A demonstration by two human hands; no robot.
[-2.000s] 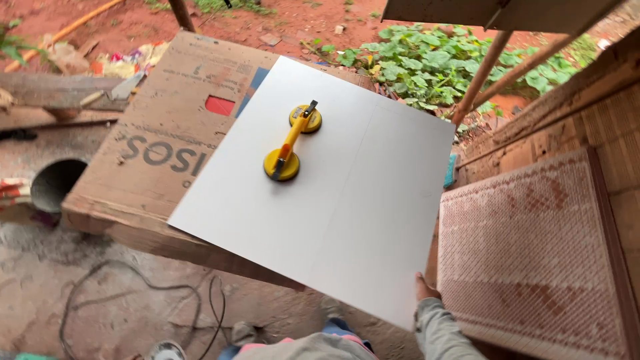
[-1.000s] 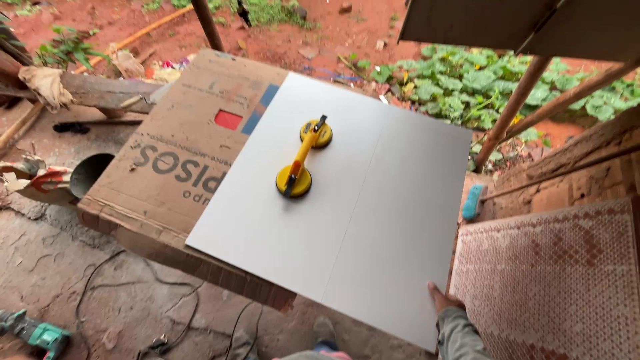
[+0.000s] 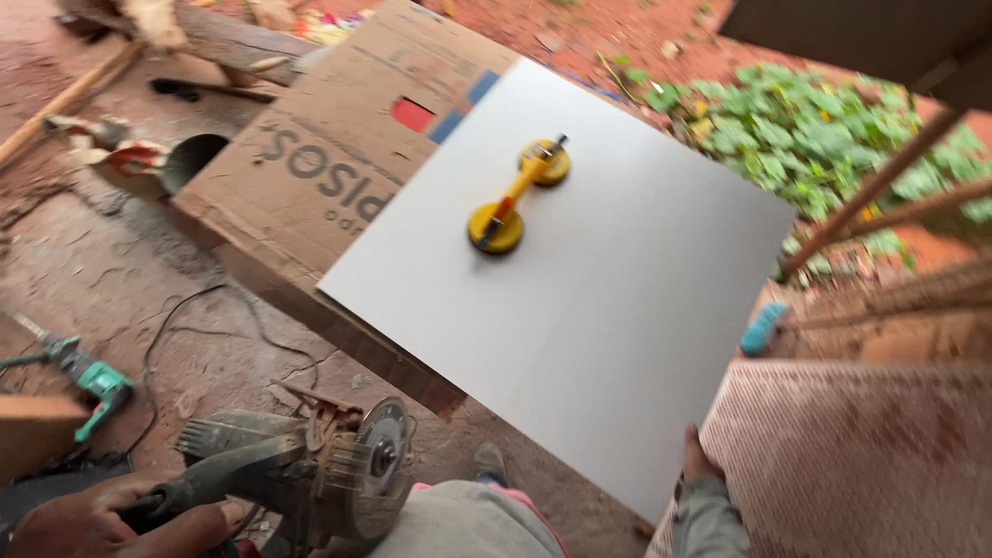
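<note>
My left hand (image 3: 128,515) is closed around the black handle of a dusty circular saw (image 3: 310,465), whose toothed round blade faces right at the bottom of the view. My right hand (image 3: 700,457) rests at the lower right edge of a large pale tile (image 3: 604,294), fingers against the edge; how firmly it holds is hard to tell. A yellow double suction-cup lifter (image 3: 519,194) stands on the tile's upper left part. The tile lies on a printed cardboard box (image 3: 310,147) and overhangs it toward me and to the right.
A green rotary hammer drill (image 3: 97,384) and a black cable (image 3: 225,291) lie on the dusty floor at left. A patterned red-and-white tile (image 3: 852,449) is at lower right, near a blue object (image 3: 763,329). Wooden poles (image 3: 872,194) stand at right, before green plants.
My left hand has come into view at lower left with the circular saw, neither seen in the earlier frames. My right hand stays at the tile's edge.
</note>
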